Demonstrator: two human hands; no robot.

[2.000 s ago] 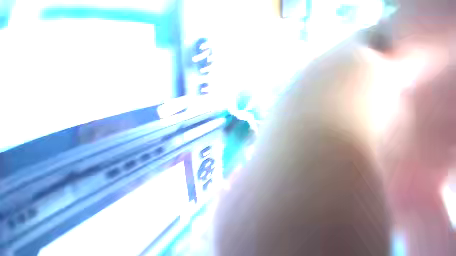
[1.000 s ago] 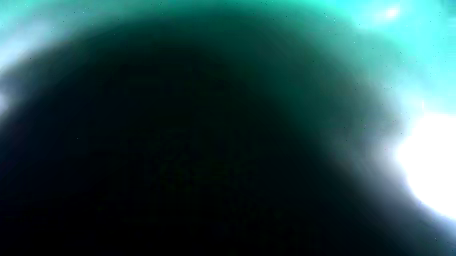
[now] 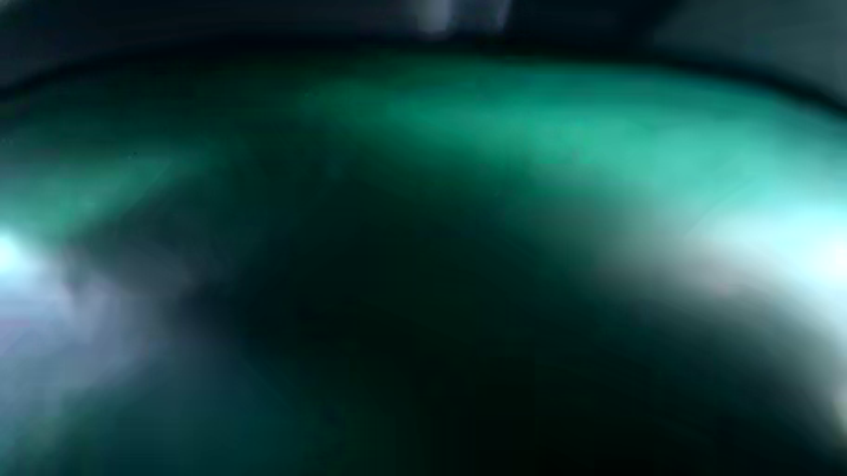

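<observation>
A glossy green surface (image 3: 594, 121), likely the bench, fills most of the view. It is very near the camera and strongly blurred, with a large dark shadow or reflection over its middle and lower part. No handheld unit can be made out. Neither my left hand nor my right hand can be made out. A faint pinkish blur lies at the right, but I cannot tell what it is.
A dark curved edge (image 3: 464, 44) runs across the top of the green surface. Beyond it are dark grey shapes and a small pale vertical blur (image 3: 435, 14). Bright white glare lies at the right and left edges.
The units with lit screens and the large blurred skin-coloured shape from two seconds ago are gone from view. Since one second ago, the dark curved edge has appeared at the top.
</observation>
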